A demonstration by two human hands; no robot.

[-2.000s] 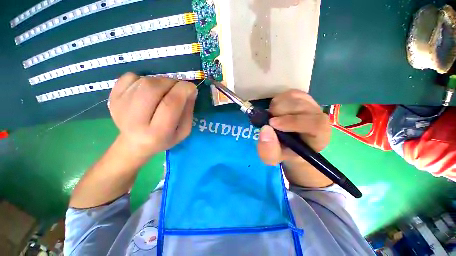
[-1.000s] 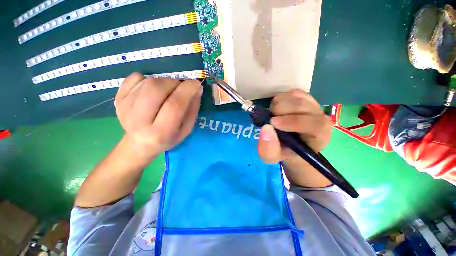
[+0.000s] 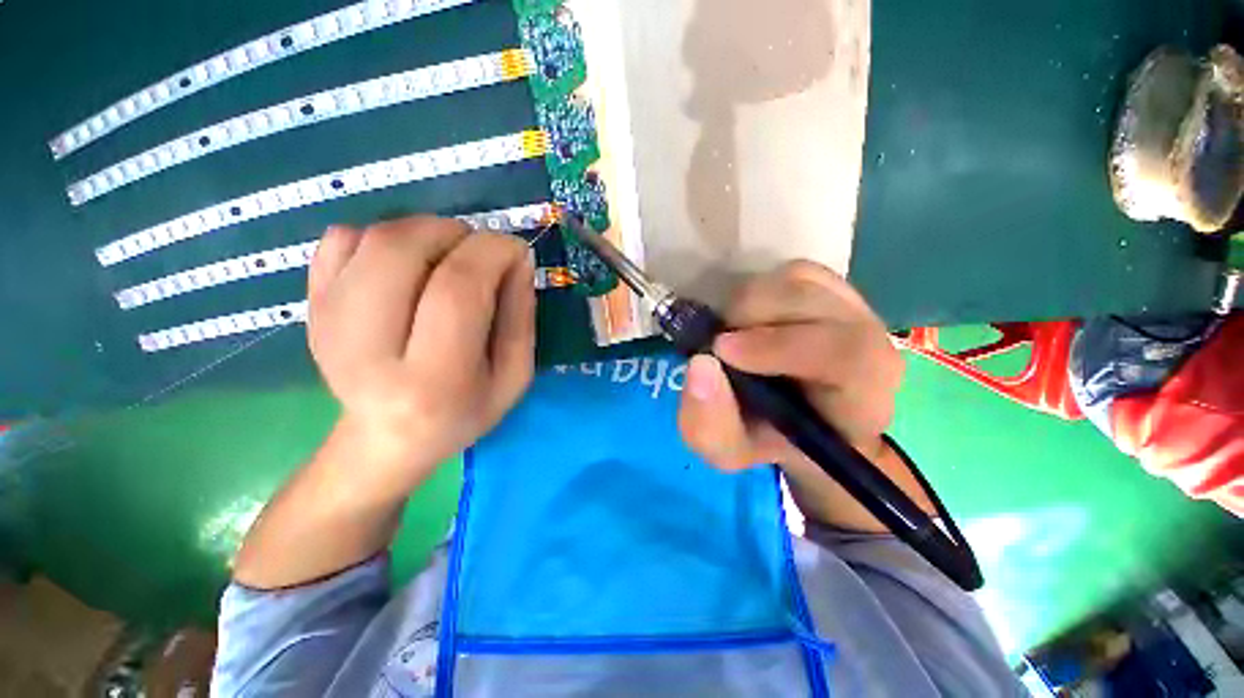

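My right hand (image 3: pixel 798 368) holds the black soldering iron (image 3: pixel 832 443) like a pen. Its tip is at the joint between a white LED strip (image 3: pixel 437 167) row's second-nearest strip and the green circuit boards (image 3: pixel 570 130). My left hand (image 3: pixel 420 327) pinches thin solder wire (image 3: pixel 218 368), whose end reaches toward the tip; the hand covers parts of the two nearest strips. The boards sit in a row along the left edge of the beige fixture (image 3: pixel 778 150), which has a brown stain. Several strips fan out to the left with orange pads at the boards.
A crusty golden-brown round item (image 3: pixel 1176 137) lies on the green mat (image 3: pixel 989 164) at the far right, beside a small metal-ended item at the edge. A red stool (image 3: pixel 1003 366) and a person's red clothing (image 3: pixel 1180 423) are at the right.
The strips, boards and fixture appear lower in view. The iron tip and solder have shifted from the nearest strip's joint to the second-nearest one. Both hands keep their holds; a black cord now shows by my right wrist.
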